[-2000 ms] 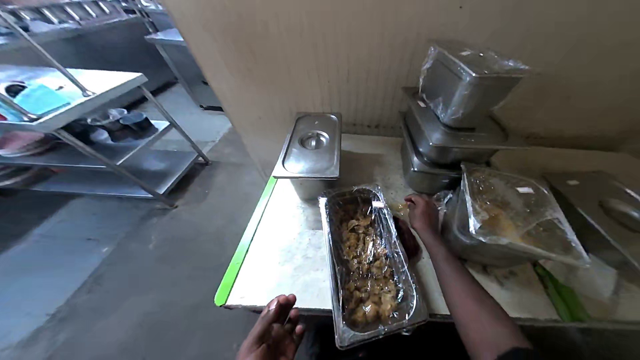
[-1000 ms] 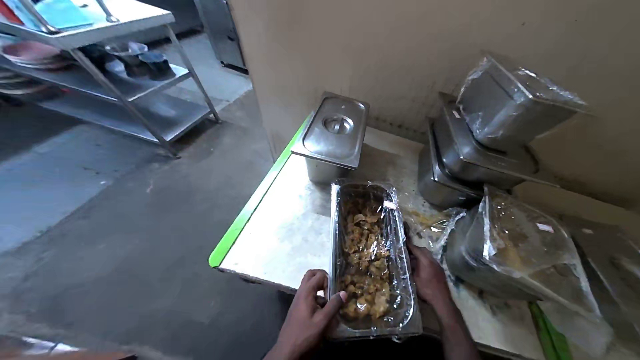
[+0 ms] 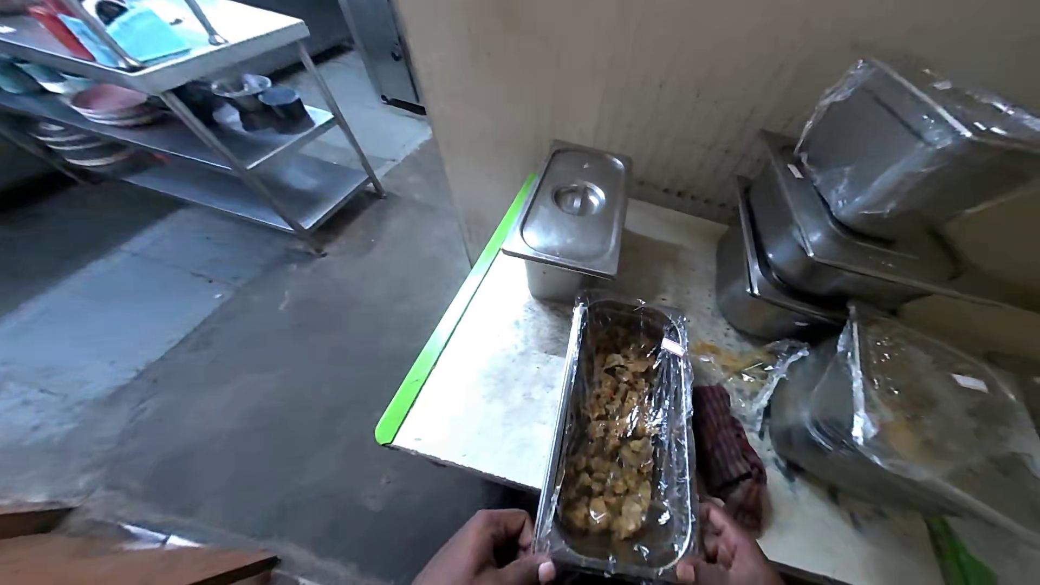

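Note:
My left hand (image 3: 491, 548) and my right hand (image 3: 727, 552) grip the near corners of a long steel food pan (image 3: 555, 455). Clear plastic film covers the pan, with a small label near its far right corner. Brown chunks of food (image 3: 621, 422) show through the film. The pan's near end juts past the table's front edge. Just beyond its far end stands a steel pan with a lid (image 3: 573, 211). A dark red striped cloth (image 3: 723, 447) lies against the pan's right side, close to my right hand.
Stacked steel pans (image 3: 845, 236) stand at the right against the wall. A film-covered pan (image 3: 918, 414) sits nearer, beside crumpled plastic film (image 3: 764, 366). Green edging (image 3: 455, 317) runs along the table's left side. A steel shelf rack (image 3: 268, 146) with bowls stands across the floor.
My left hand has come from open beside the pan to gripping its near left corner. My right hand has moved from the pan's far right side to its near right corner. The view has swung left.

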